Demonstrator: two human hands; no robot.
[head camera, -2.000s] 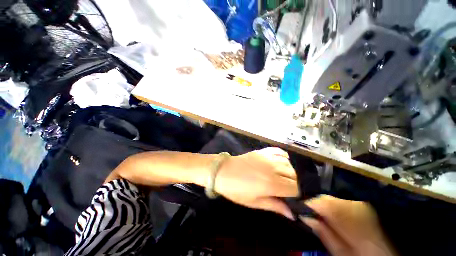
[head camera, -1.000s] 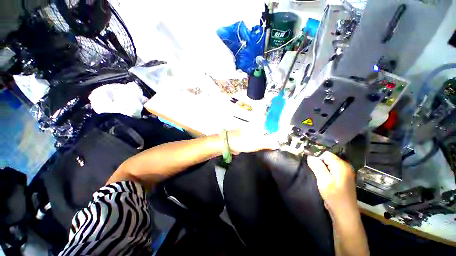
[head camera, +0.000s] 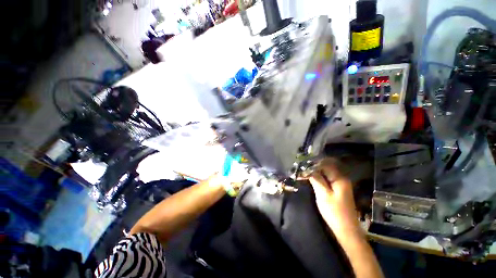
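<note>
The black garment (head camera: 261, 228) hangs from the sewing point of the button-sewing machine head (head camera: 272, 125) down into my lap. My right hand (head camera: 330, 187) grips the garment's upper edge just right of the metal clamp parts (head camera: 272, 186). My left hand (head camera: 235, 178) is at the left of the clamp parts, on the garment's upper edge. It is washed out by glare and its fingers cannot be made out. A bright blue strip (head camera: 230, 163) hangs by the left hand. No button can be made out at the needle area.
The control panel (head camera: 376, 87) with red digits stands behind the head, below a black thread cone (head camera: 366, 32) with a yellow label. Metal feeder parts (head camera: 405, 209) lie right of my right hand. A black fan (head camera: 121, 103) and plastic-wrapped bundles are at the left.
The hands came from the lap up to the machine head with the garment. The view has since swung right and up, bringing the control panel and labelled cone into fuller view.
</note>
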